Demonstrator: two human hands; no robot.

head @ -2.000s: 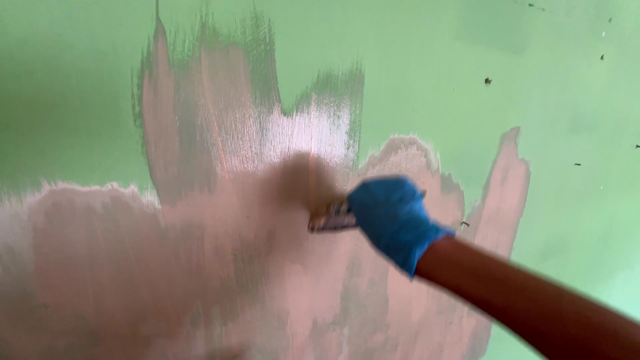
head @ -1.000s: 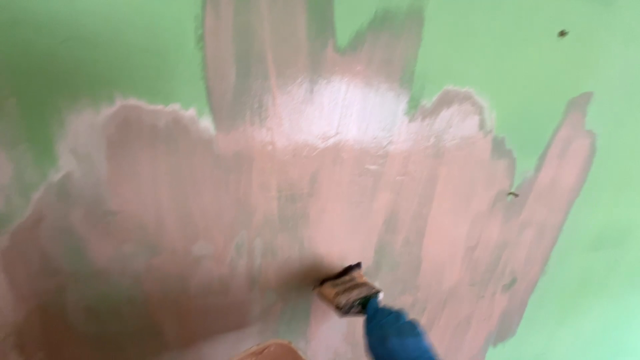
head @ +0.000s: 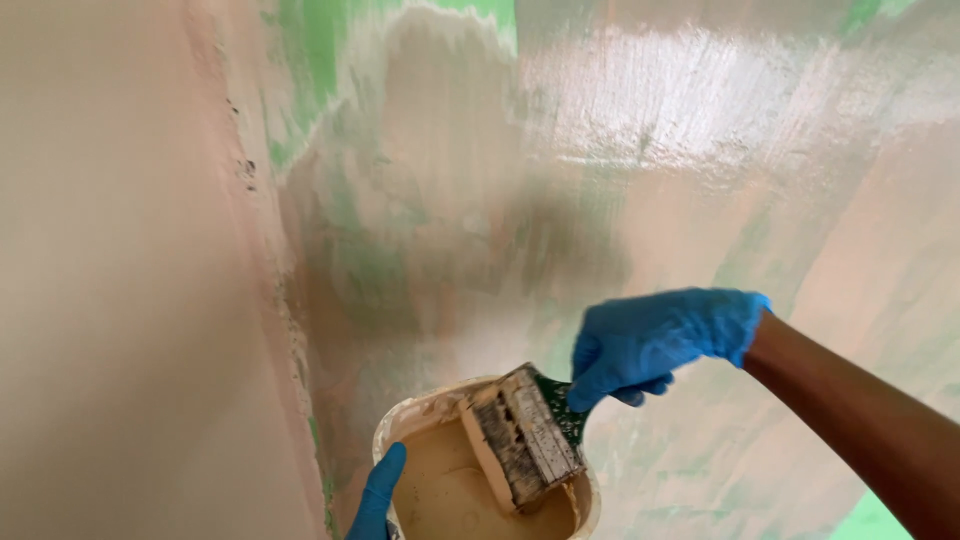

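My right hand (head: 660, 345), in a blue glove, grips the green handle of a wide paintbrush (head: 521, 435). Its bristles, coated in pinkish paint, are over and partly inside a paint bucket (head: 386, 427) at the bottom centre. Thin pinkish-beige paint (head: 450, 487) fills part of the bucket. My left hand (head: 381, 491), also blue-gloved, holds the bucket's left rim with the thumb over it; the other fingers are hidden. Behind them, the green wall (head: 315, 45) carries streaky pinkish paint (head: 712, 247), with a wet shine near the top.
At the left stands an adjoining pinkish-beige wall (head: 112, 262). The corner (head: 281, 285) between the walls is rough and chipped, with small dark holes. Bare green patches show at the top and at the lower right.
The brush in my right hand has left the wall and is now at the bucket. The bucket and my left hand have come into view. The view has shifted left, showing the corner.
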